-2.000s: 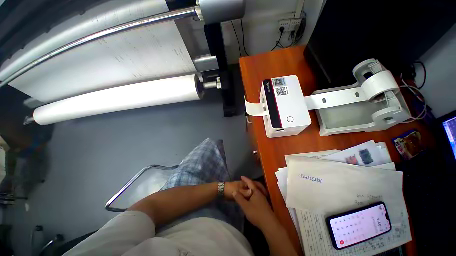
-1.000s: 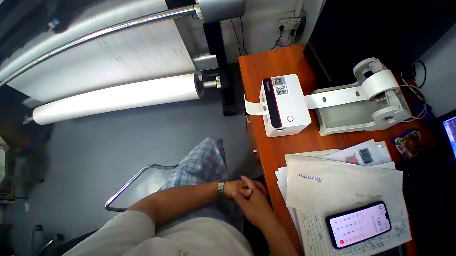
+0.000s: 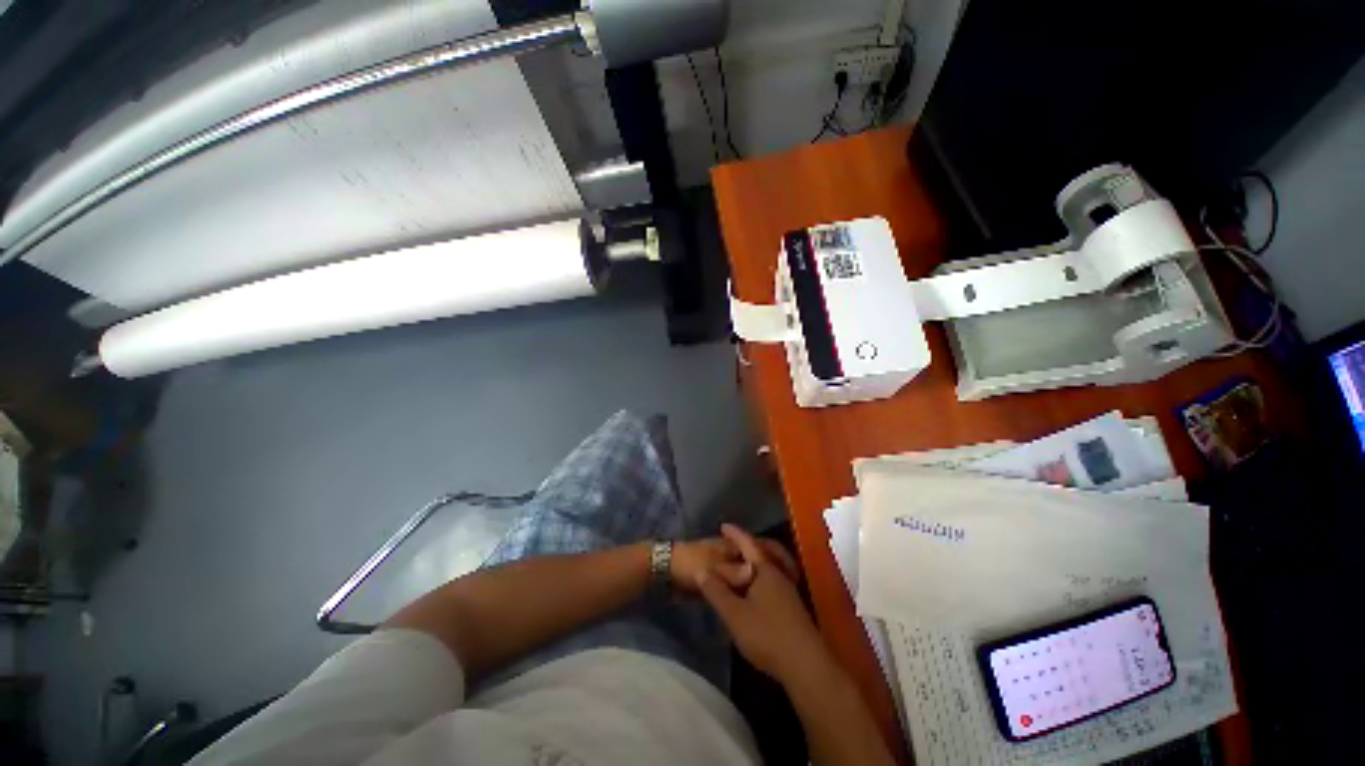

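My left hand (image 3: 708, 567), with a watch on its wrist, and my right hand (image 3: 761, 606) are loosely clasped over my lap, beside the desk's edge. Their fingers overlap and partly hide each other. No object shows in them. Nearest on the desk, a lit smartphone (image 3: 1081, 669) lies on a cream envelope (image 3: 981, 554) and handwritten papers (image 3: 943, 696).
The orange-brown desk (image 3: 816, 464) holds a white label printer (image 3: 865, 314), fed by a strip from a label roll holder (image 3: 1048, 352). A plotter's paper roll (image 3: 352, 299) is at upper left. A metal chair frame (image 3: 367, 566) stands left of my lap.
The view has shifted very slightly. The hands and the things on the desk have not visibly moved.
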